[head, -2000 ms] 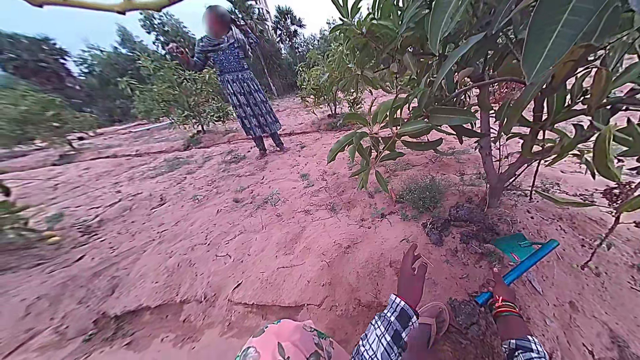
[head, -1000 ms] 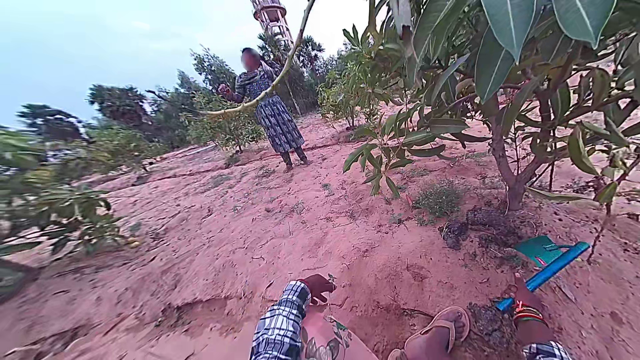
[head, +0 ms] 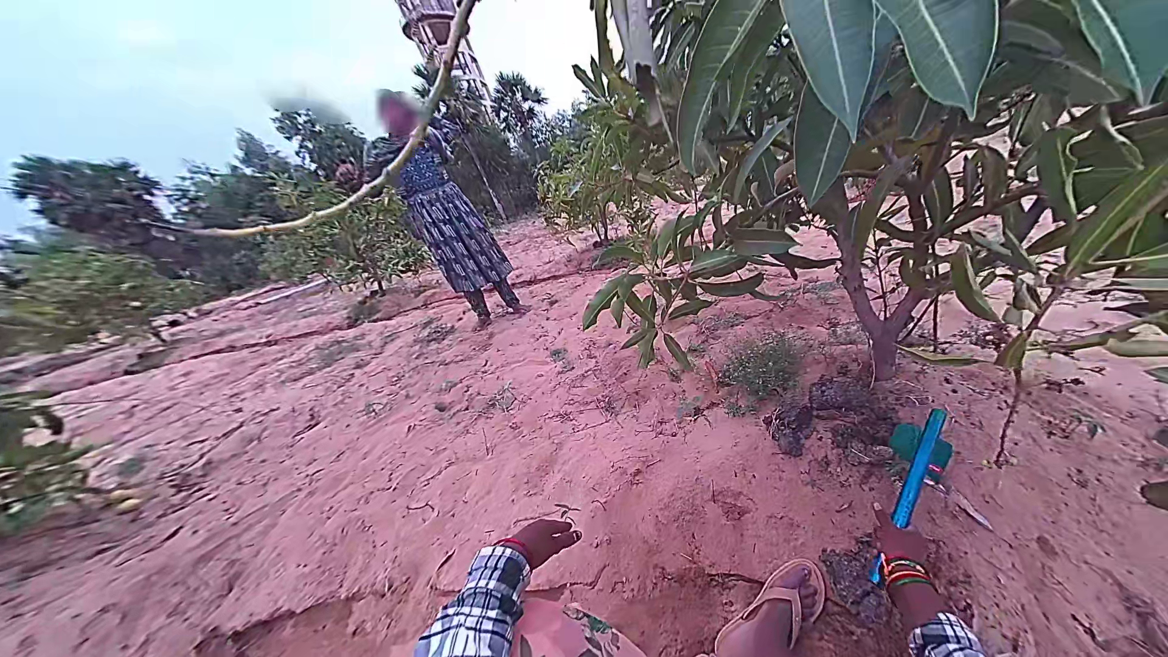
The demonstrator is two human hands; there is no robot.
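Observation:
My right hand (head: 902, 540), with bangles at the wrist, grips a blue-handled tool (head: 920, 467) whose far end lies over a green piece (head: 912, 445) near the base of a small tree. What the green piece is, I cannot tell. My left hand (head: 546, 540) is over the sandy soil at the lower middle, fingers a little bent, with a tiny sprig by the fingertips; whether it holds the sprig is unclear. Dark clods (head: 792, 427) lie by the trunk (head: 881, 351). A pale, thin object (head: 969, 507) lies on the soil right of the tool.
Broad leaves (head: 826, 137) hang over the upper right. A bare branch (head: 365, 192) crosses the upper left. A person (head: 456, 219) stands farther back on the reddish slope. My sandalled foot (head: 776, 607) is between my hands. A low weed (head: 765, 365) grows left of the trunk.
My left hand has moved left, away from my foot. The blue tool in my right hand has swung from a slant to nearly upright in view. The view has tilted up somewhat.

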